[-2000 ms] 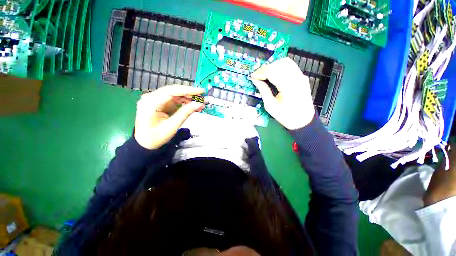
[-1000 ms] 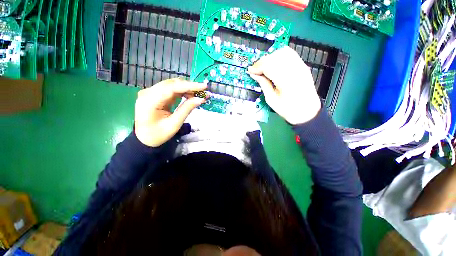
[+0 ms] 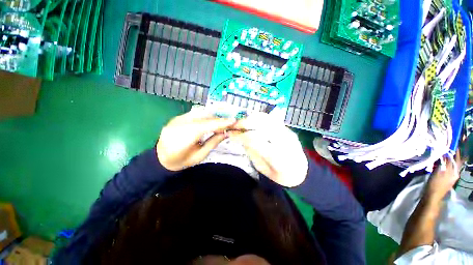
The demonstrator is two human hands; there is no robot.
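Note:
The green circuit board (image 3: 220, 77) lies across the black ribbed rack (image 3: 174, 64), with round outlines, dark slots and white parts. Small yellow-and-black components (image 3: 264, 37) are seated on it, one of them at the right of its lower section. My left hand (image 3: 189, 138) and my right hand (image 3: 275, 150) meet at the fingertips just below the board's near edge. What lies between the fingertips is hidden or too small to tell.
Boards (image 3: 62, 39) lean in a row at left. A board stack (image 3: 360, 26) and a pale sheet with red edge (image 3: 290, 11) are beyond the rack. A blue bin (image 3: 397, 77) with white-wired boards (image 3: 435, 111) stands right, near a person's arm (image 3: 422, 217). Cardboard is at left.
My right hand has left the board and come down to meet my left hand, which moved right and down. One yellow component now shows on the board's lower section. A person's hand appears at right.

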